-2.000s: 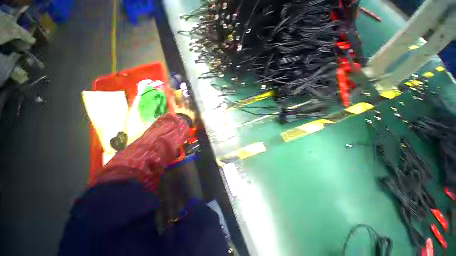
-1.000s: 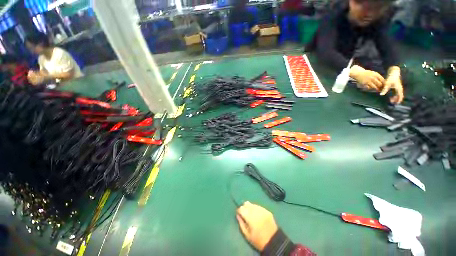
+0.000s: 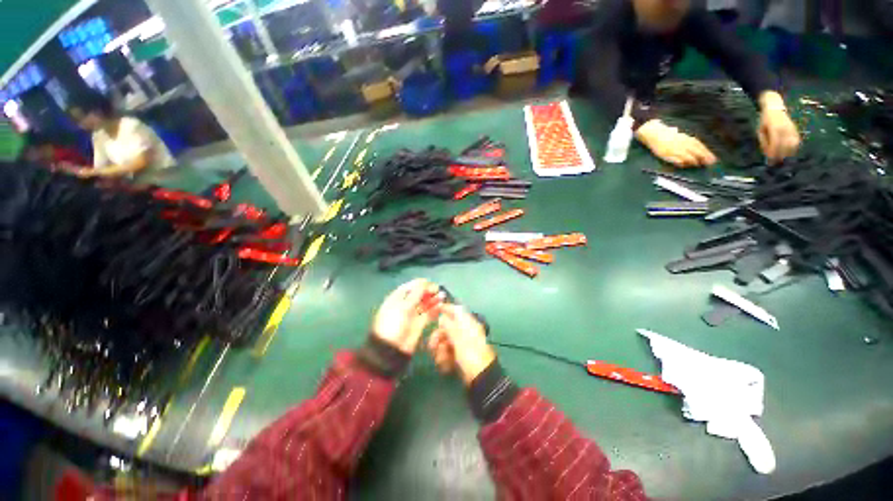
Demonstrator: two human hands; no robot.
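My left hand (image 3: 401,315) and my right hand (image 3: 460,341) meet above the green bench, fingertips pinched together. They hold the coiled black antenna cable (image 3: 478,318), mostly hidden by my fingers. A tiny reddish piece (image 3: 430,301) shows at my left fingertips; its shape is unclear. The cable runs right to a flat bar with a red adhesive face (image 3: 632,376), lying on the bench. The bar's far end touches or lies under a crumpled white cloth (image 3: 720,388).
A large black cable pile (image 3: 127,264) lies left of a pale post (image 3: 240,108). Smaller red-barred bundles (image 3: 416,240), a red-strip sheet (image 3: 558,138) and a white bottle (image 3: 619,139) lie beyond. Grey bars (image 3: 715,256) lie right, near another worker's hands (image 3: 678,145). A white strip (image 3: 744,305) lies near the cloth.
My left hand has come into view from the red bin side. My right hand has joined it at the coil, which is now held instead of lying on the bench.
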